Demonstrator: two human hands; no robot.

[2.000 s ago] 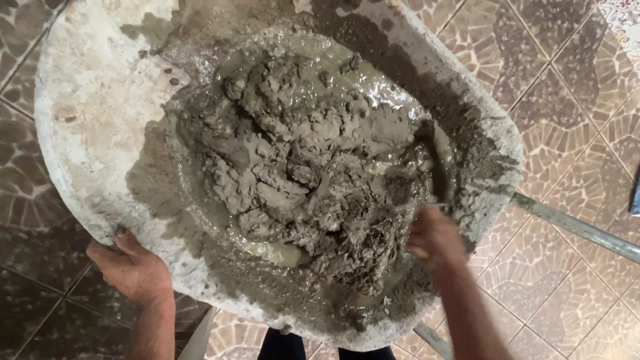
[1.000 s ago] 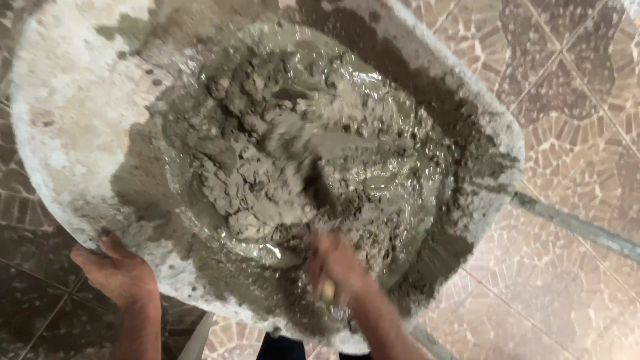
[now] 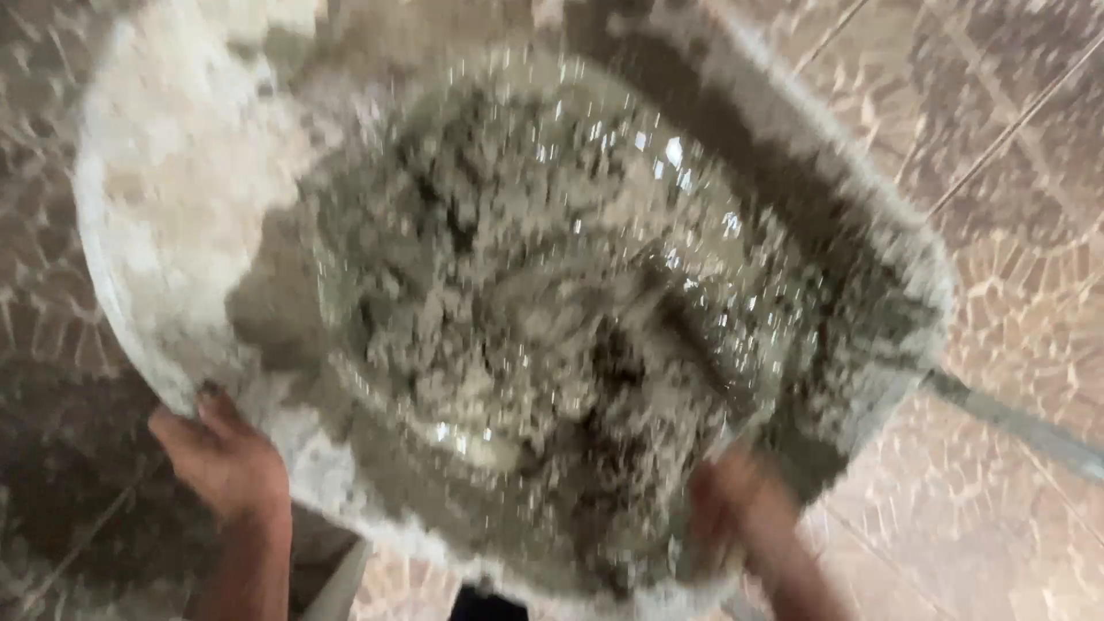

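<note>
Wet grey mortar lies in the tray of a wheelbarrow, with shiny water around its edge. My left hand grips the tray's rim at the lower left, thumb over the edge. At the lower right, my right hand is closed around the handle of a trowel, blurred by motion. The trowel's blade is coated in mortar and partly sunk in the mix, up and left of the hand. Most of the handle is hidden by my fingers.
A metal bar of the wheelbarrow sticks out to the right of the tray. Patterned floor tiles surround it. A pale leg or support shows below the rim, and a dark shoe or trouser part is at the bottom edge.
My right hand and the trowel have moved from the middle of the mortar to its right side since one second ago. My left hand has stayed on the rim.
</note>
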